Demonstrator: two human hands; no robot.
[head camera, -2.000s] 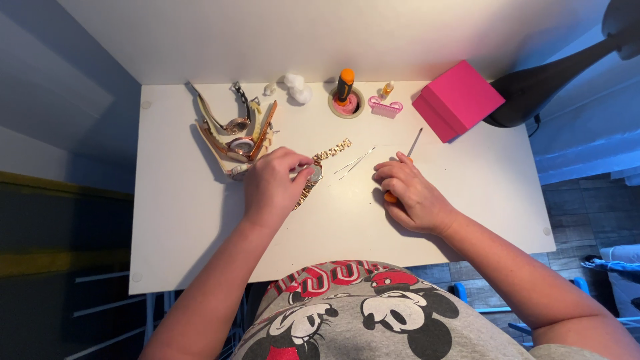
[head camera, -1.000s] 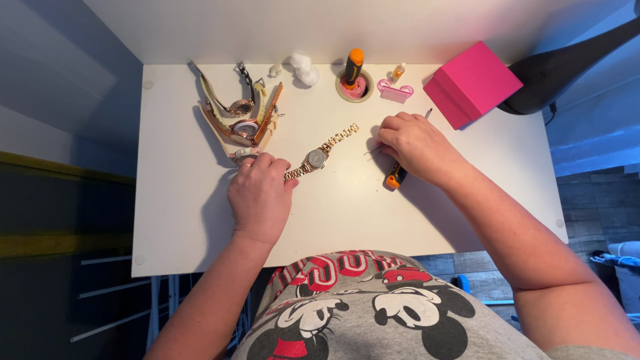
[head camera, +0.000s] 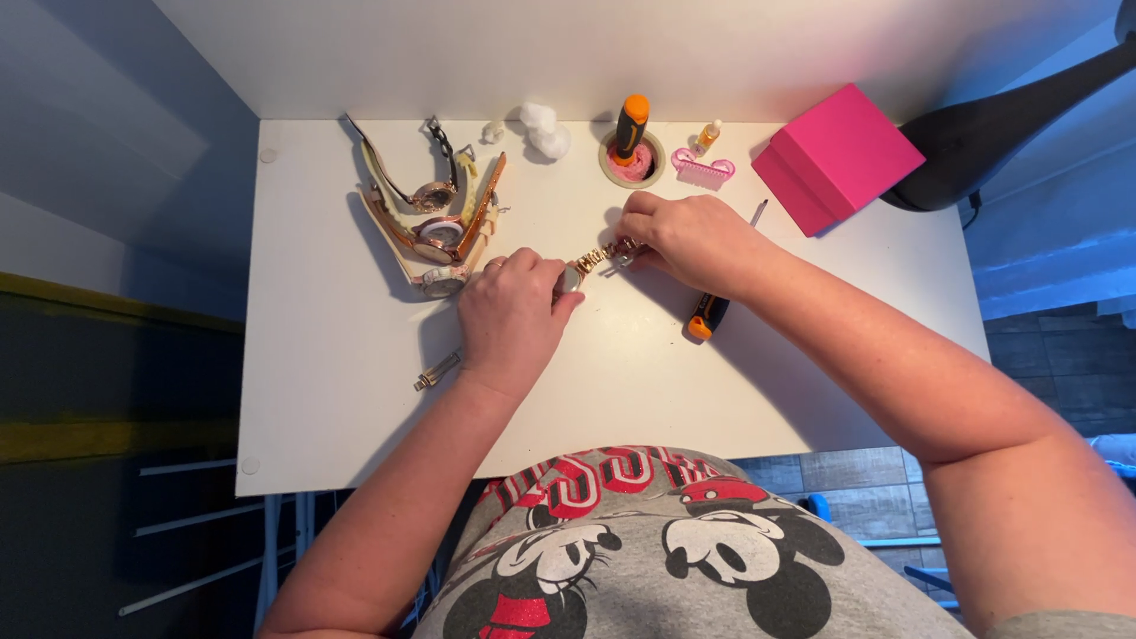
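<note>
A gold-toned metal-link wristwatch (head camera: 593, 260) lies across the middle of the white table. My left hand (head camera: 516, 311) grips it at the case, thumb on the near edge. My right hand (head camera: 688, 240) pinches the far end of the bracelet; something thin and metallic shows beneath the fingers. The other bracelet end, with its clasp (head camera: 437, 371), comes out below my left wrist. Partly under my right hand lies a screwdriver, its black and orange handle (head camera: 707, 317) toward me and its tip beyond the hand.
Several strap watches (head camera: 435, 238) stand grouped at the left. Along the back are cotton wool (head camera: 545, 131), a round holder (head camera: 657, 158) with an upright black-orange screwdriver (head camera: 632, 129), a small bottle (head camera: 708, 138), a pink nail brush (head camera: 703, 167), a pink box (head camera: 843, 160) and a black lamp (head camera: 985, 133).
My left hand has moved from the bracelet's near end to the watch case. My right hand has moved left and taken hold of the far bracelet end.
</note>
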